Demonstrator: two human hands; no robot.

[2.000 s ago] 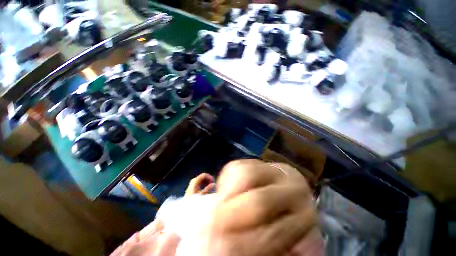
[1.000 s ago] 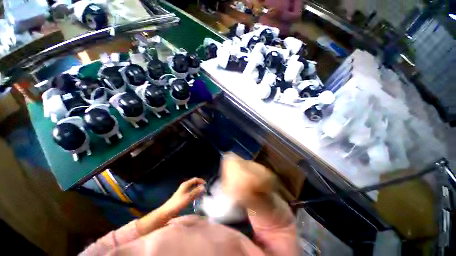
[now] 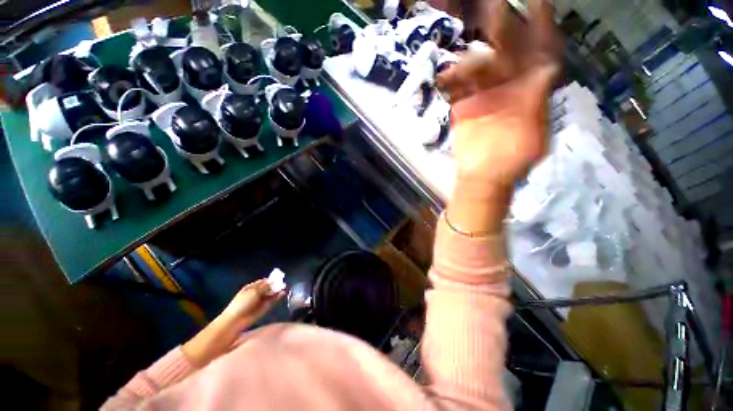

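My left hand is low at the centre left, above the floor, and pinches a small white piece. My right hand is raised over the long white table, blurred, with its fingers apart; I see nothing in it. It partly hides a heap of white and black cameras. Dome cameras with glossy black balls stand in rows on the green mat at the left. A dark purple-blue cloth lies at the mat's right corner.
A large heap of cloudy plastic bags covers the white table's right part. A black ringed round thing, maybe a stool, is between me and the benches. A metal frame and a brown carton are at the lower right.
My right hand has moved up and away from my body, over the white table. My left hand has moved slightly left, and the white piece now shows in it. The view has shifted.
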